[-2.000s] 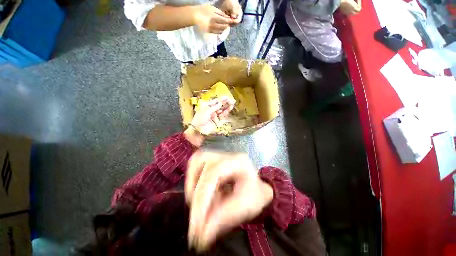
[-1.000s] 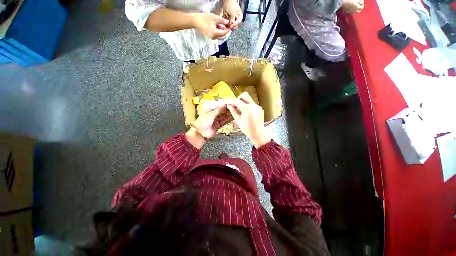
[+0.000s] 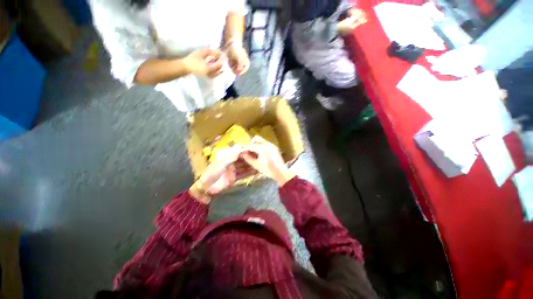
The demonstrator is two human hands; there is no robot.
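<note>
An open brown cardboard box (image 3: 292,125) with a worn rim stands on the floor in front of me. Yellow pieces (image 3: 235,136) lie inside it, partly hidden by my hands. My left hand (image 3: 221,169) and my right hand (image 3: 264,156) are over the near side of the box, with their fingertips close together. Any small part between the fingertips is too small and blurred to make out.
A person in a white top (image 3: 190,35) stands beyond the box, hands together. Another person sits at the red-topped bench (image 3: 467,228) on the right, which bears papers (image 3: 415,87), a white box (image 3: 447,149) and a black object (image 3: 405,51). A blue bin (image 3: 20,82) is at the left.
The view has shifted, so the box sits lower and further left. Since the oldest frame my right hand has come from near the camera to meet my left over the box.
</note>
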